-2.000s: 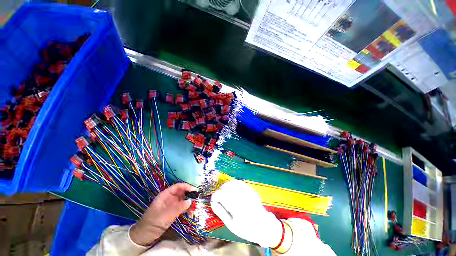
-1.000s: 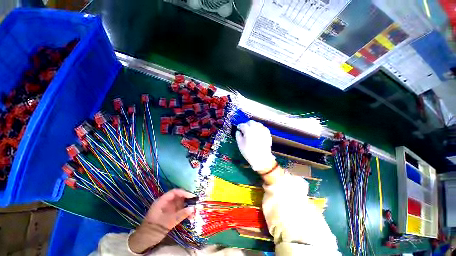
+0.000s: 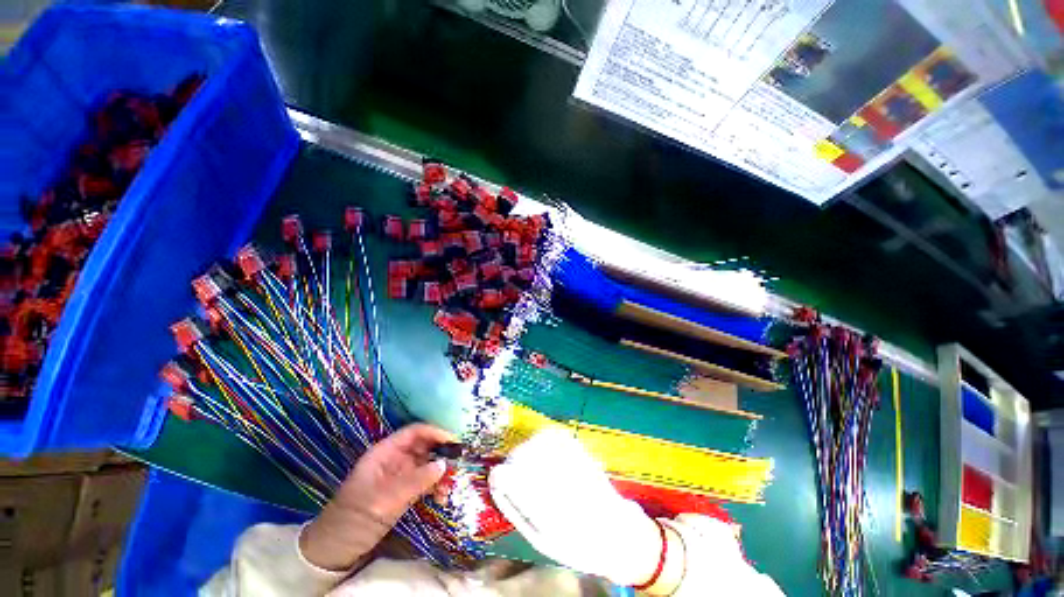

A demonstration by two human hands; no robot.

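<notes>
My left hand (image 3: 379, 492), bare, is shut on a small dark connector housing (image 3: 447, 450) in front of me, between thumb and fingers. My right hand (image 3: 560, 496), in a white glove, is close to its right with fingers bent toward the housing. A thin dark line rises near the glove; whether the fingers grip a wire is hidden. The yellow wires (image 3: 677, 458) lie beyond the glove. The red wires (image 3: 677, 501) lie partly under it. Wired connectors (image 3: 292, 373) fan out at the left, their tails passing by my left hand.
Loose red-and-black housings (image 3: 467, 251) are piled beyond my hands. Blue wires (image 3: 653, 306), white wires (image 3: 665, 271) and cardboard dividers (image 3: 723, 394) lie at the back. A blue bin (image 3: 222, 210) stands left. More harnesses (image 3: 831, 432) and a parts tray (image 3: 1019, 466) are at right. Instruction sheets (image 3: 700, 93) hang above.
My right hand has come back from the blue wires to beside the housing in my left hand. My left hand still holds the housing. The view has shifted slightly.
</notes>
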